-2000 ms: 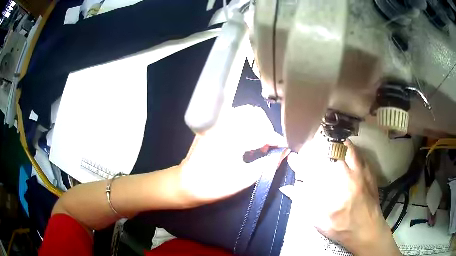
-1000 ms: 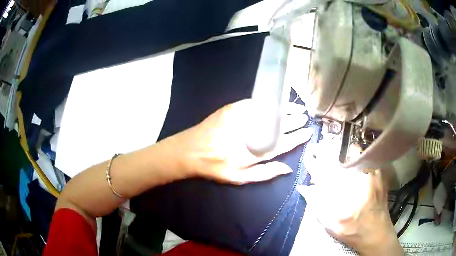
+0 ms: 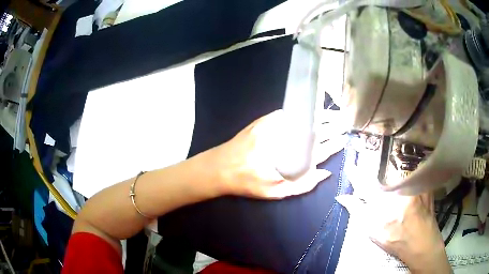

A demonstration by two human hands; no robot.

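Note:
The dark navy garment panel (image 3: 241,227) lies under my left hand (image 3: 273,155), which rests flat with thumb and fingers apart. The white lamp bar (image 3: 301,107) hides part of it, and its fingertips reach toward the presser foot area. A dark zip strip (image 3: 320,241) with a fine light line runs along the panel's right edge up to the sewing machine head (image 3: 370,69). My right hand (image 3: 410,225) lies right of the strip, below the machine. A fingertip touches or nearly touches the strip's edge. Glare washes out its fingers, so its grip is unclear.
A large dark cloth (image 3: 139,37) lies across the upper left. A white table area (image 3: 136,128) shows between it and my forearm. Small scraps and a curved yellow edging (image 3: 53,190) are at the left. A ribbed cream dial (image 3: 475,168) and black loops (image 3: 453,214) are at the right.
My left hand has gone from fingers bunched at a raised strip by the needle to lying flat on the panel. The machine appears farther right, with its front guard and foot area more visible.

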